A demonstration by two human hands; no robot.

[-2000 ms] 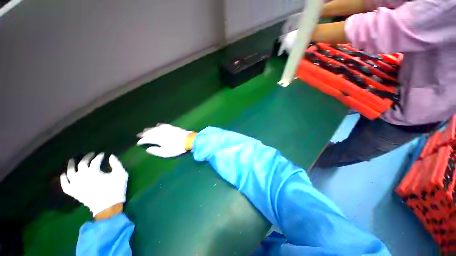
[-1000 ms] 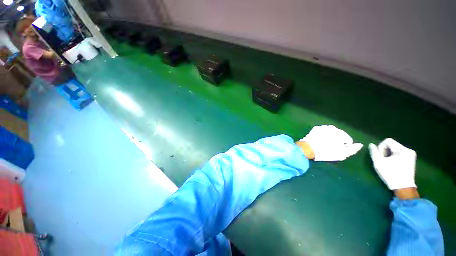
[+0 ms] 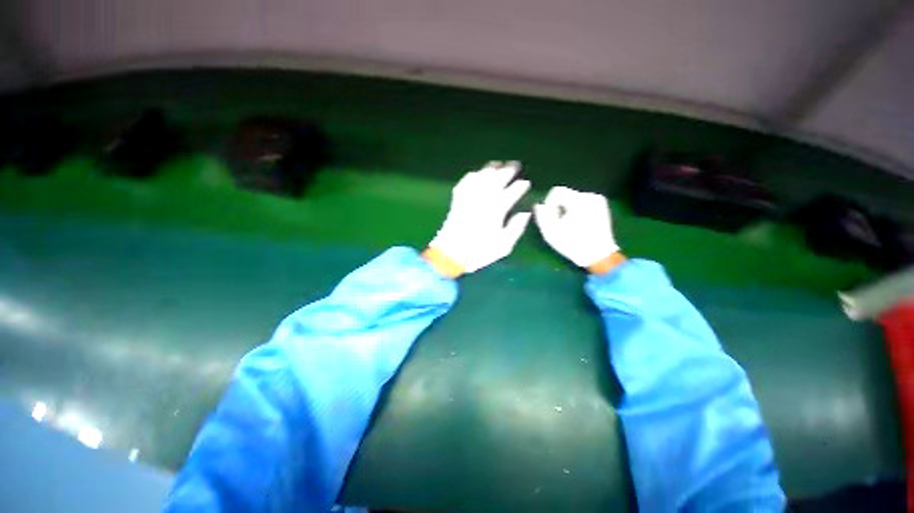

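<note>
My left hand (image 3: 483, 220), in a white glove, is over the green belt (image 3: 371, 205) with its fingers spread and nothing seen in it. My right hand (image 3: 581, 226), also gloved, is close beside it with its fingers curled; whether it holds something small cannot be told. A closed black box (image 3: 276, 153) sits on the belt left of my hands. A wider black shape (image 3: 699, 190), perhaps an open box or two boxes together, sits to the right. Neither hand touches a box.
More black boxes stand at far left (image 3: 140, 142) and far right (image 3: 847, 228), blurred. A pale panel (image 3: 481, 45) runs behind the belt. A pale post end (image 3: 877, 296) and a red tray edge (image 3: 902, 346) are at the right. The dark-green worktop (image 3: 501, 391) lies in front.
The view has swung back from the row of boxes on the left to the middle of the belt. My left hand's fingers have spread; both hands remain close together.
</note>
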